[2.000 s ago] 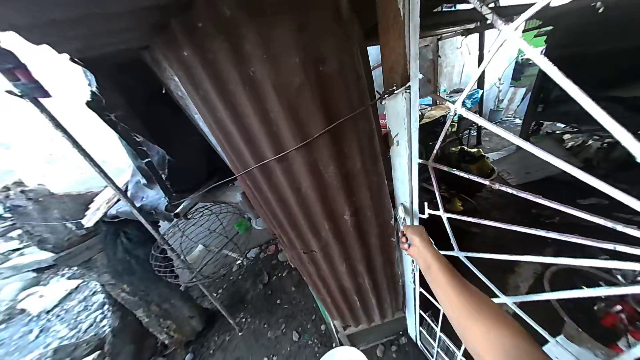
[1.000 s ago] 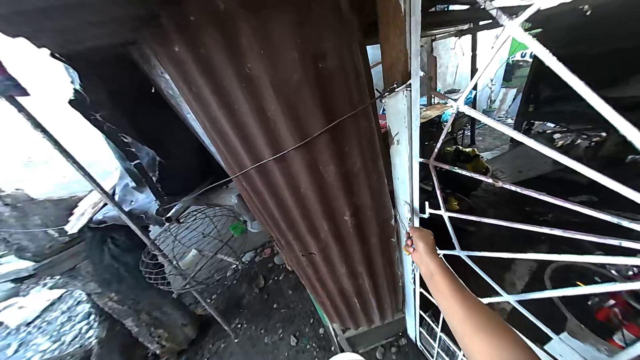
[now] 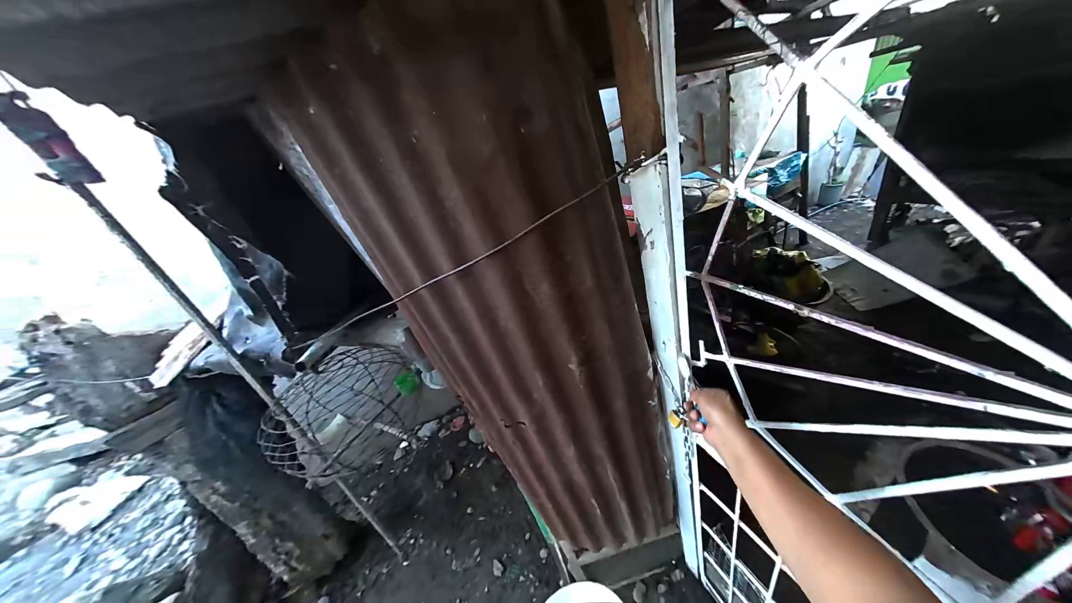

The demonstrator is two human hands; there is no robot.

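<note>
My right hand (image 3: 712,414) is at the edge of a white metal gate (image 3: 913,291), its fingers closed around something small with a blue part. A brass padlock (image 3: 676,418) hangs just left of my fingertips, and a chain (image 3: 688,452) runs down below them. Beside the hand rises a white painted post (image 3: 662,251). A thin wire (image 3: 502,244) stretches from this post across a brown corrugated metal sheet (image 3: 494,276). My left hand is out of view.
A round wire basket (image 3: 335,414) stands left of the sheet, behind a slanting metal rod (image 3: 188,306). Stones lie on the dark ground (image 3: 452,519). Through the gate bars show a yellow item (image 3: 787,272) and a wheel (image 3: 921,511). A white rounded object (image 3: 584,593) is at the bottom edge.
The padlock and chain now show beside my right hand, which stays at the gate's edge. Otherwise nothing has plainly moved.
</note>
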